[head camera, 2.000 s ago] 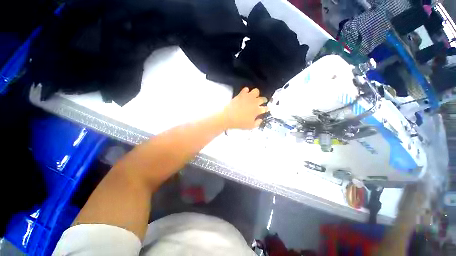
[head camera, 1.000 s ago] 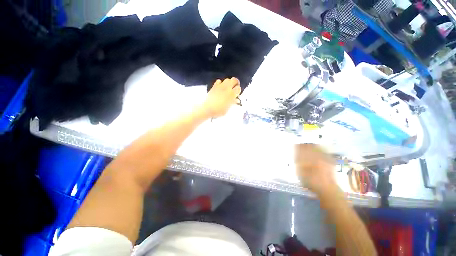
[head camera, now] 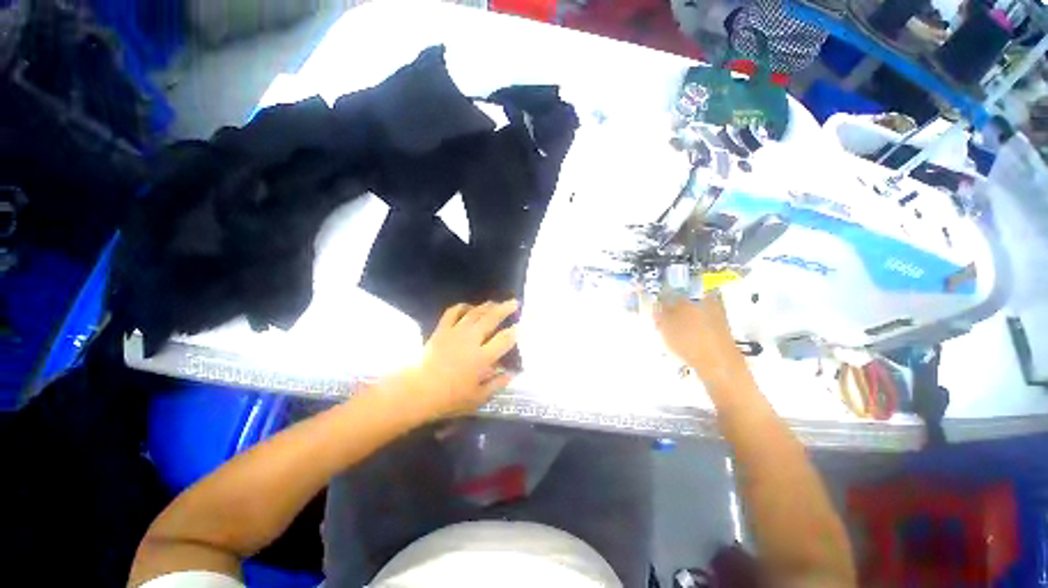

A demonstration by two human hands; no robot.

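Black garment pieces (head camera: 460, 172) lie spread from the left end of the table to its middle. My left hand (head camera: 469, 354) lies on their near lower edge, close to the table's front edge; whether its fingers grip the cloth is unclear. My right hand (head camera: 690, 324) is at the needle area (head camera: 667, 267) of the white sewing machine (head camera: 850, 258), just below the yellow patch (head camera: 722, 279). Its fingertips are partly hidden by the metal parts, and nothing held shows. No cloth is seen under the needle.
Orange and red rings (head camera: 868, 391) lie at the right of the bed, beside a hanging black scrap (head camera: 929, 396). A measuring strip (head camera: 299, 377) runs along the front edge. A green bundle (head camera: 741, 101) is behind the machine. A red crate (head camera: 937, 523) stands below right.
My left hand has moved nearer the front edge, and the black cloth has shifted with it, away from the needle. My right hand has moved up from the bed to the needle area.
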